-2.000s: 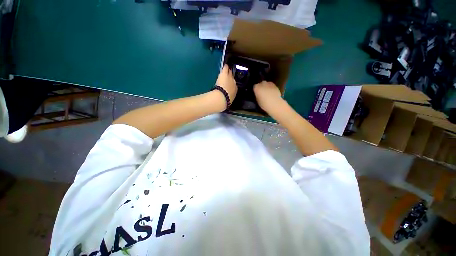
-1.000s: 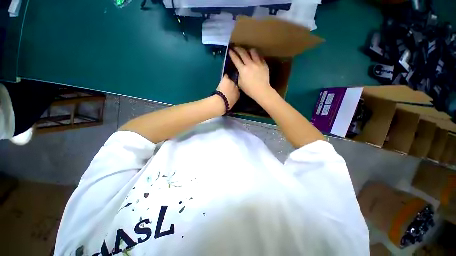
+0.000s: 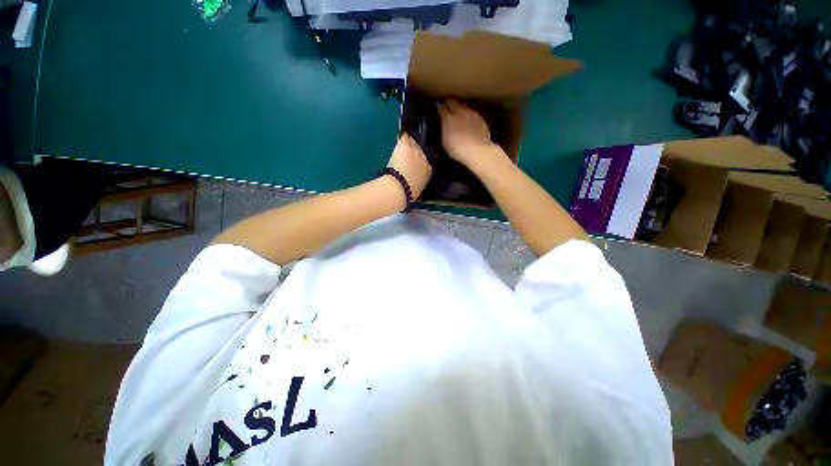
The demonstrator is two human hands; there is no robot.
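Note:
An open brown box (image 3: 515, 127) stands at the bench's front edge in front of me, its flap (image 3: 483, 65) up at the back. Black contents (image 3: 424, 123) show inside, too dark to tell apart. My left hand (image 3: 412, 164), with a dark bead bracelet at the wrist, is at the box's left side against a black part; its fingertips are hidden. My right hand (image 3: 466, 133) reaches down into the box over the black contents, fingers partly hidden.
Open purple-and-white boxes (image 3: 609, 189) stand in a row at right. A pile of black accessories (image 3: 756, 82) lies behind them. White sheets (image 3: 387, 53) with black pieces lie behind my box. Green packets (image 3: 211, 7) lie far left. Cartons (image 3: 706, 364) and a wooden stool (image 3: 137, 214) stand below; a gloved person is at left.
The black device with a glossy face, visible two seconds ago, is no longer clearly seen. My right hand went to the box's back left, then moved slightly right and lower.

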